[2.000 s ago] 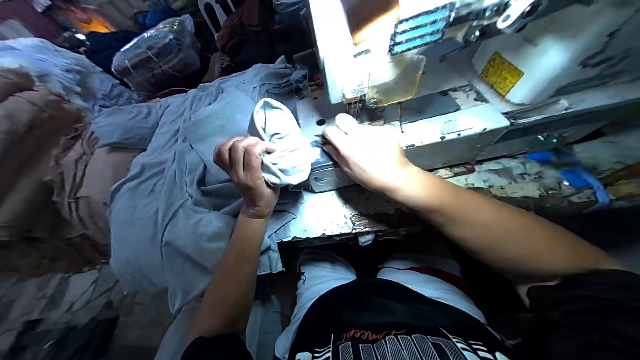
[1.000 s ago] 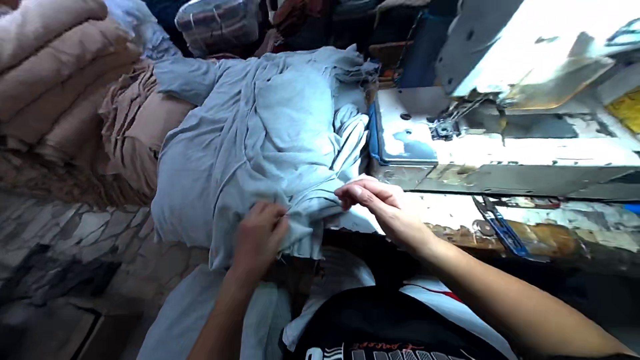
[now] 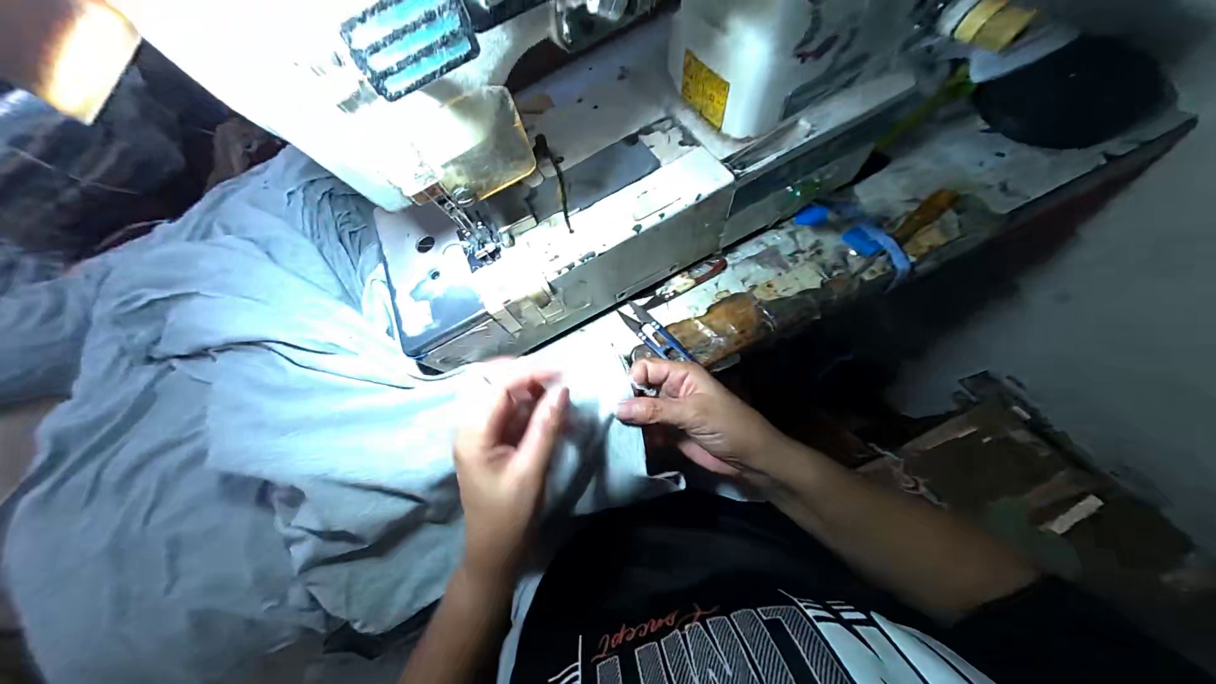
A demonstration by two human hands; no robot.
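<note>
Pale grey-blue knit fabric (image 3: 332, 418) lies heaped left of the sewing machine and reaches over my lap. Above it my left hand (image 3: 513, 437) has thumb and fingers curled near each other; blur hides whether cloth is between them. My right hand (image 3: 689, 413) pinches the fabric's right edge between thumb and fingers. Just above that hand, thread snips with blue handles (image 3: 660, 334) lie on the table edge. The industrial sewing machine's needle and presser foot area (image 3: 482, 242) stands beyond both hands, with no cloth under it that I can make out.
A worn table edge (image 3: 722, 328) runs along the machine bed's front. Blue clips or scraps (image 3: 860, 239) and a red-handled tool (image 3: 708, 273) lie on it. A thread cone (image 3: 993, 24) and a dark round object (image 3: 1073, 90) are at the upper right.
One second ago both hands were on the fabric heap left of the machine; now they are at the cloth before the machine bed. The view has swung to the right.
</note>
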